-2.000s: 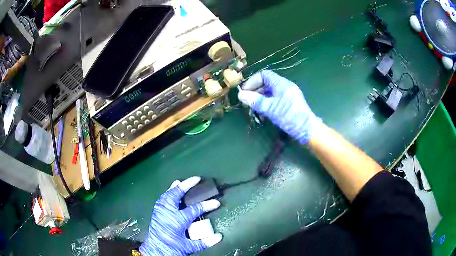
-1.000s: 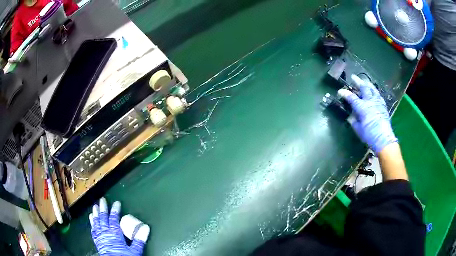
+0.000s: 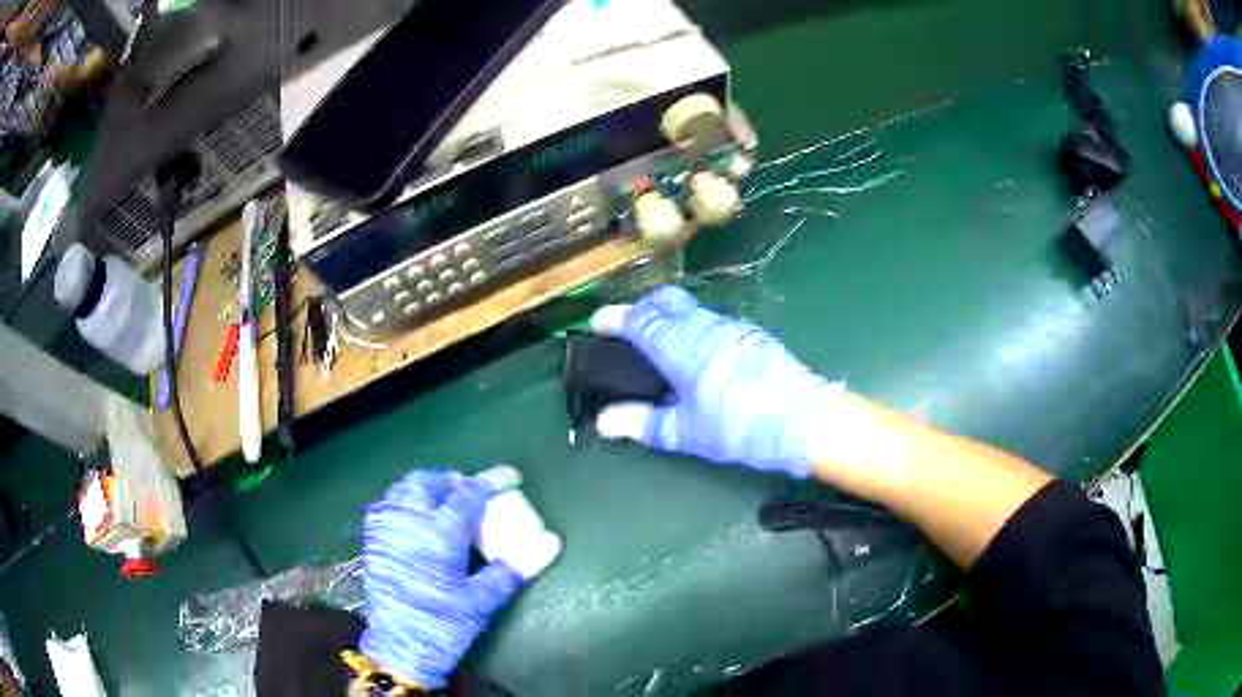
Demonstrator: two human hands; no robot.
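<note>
My right hand (image 3: 722, 381), in a blue-violet glove, grips a black power adapter (image 3: 610, 377) between thumb and fingers, just below the instrument. My left hand (image 3: 433, 565), gloved the same, holds a white test socket (image 3: 515, 534) at the lower left. The adapter and the socket are apart. A dark bundled lead (image 3: 824, 515) lies on the bench below my right wrist; whether it joins the held adapter is hidden.
The cream instrument (image 3: 518, 225) stands at the upper middle, a smartphone (image 3: 409, 102) on it. More adapters (image 3: 1094, 232) lie at the right. A green bin (image 3: 1199, 504) is beyond the bench edge. A white bottle (image 3: 116, 311), tools and crinkled film (image 3: 273, 599) are left.
My right hand has moved left from the adapter pile with a black adapter in its grip. My left hand still holds the white socket. The camera view has shifted.
</note>
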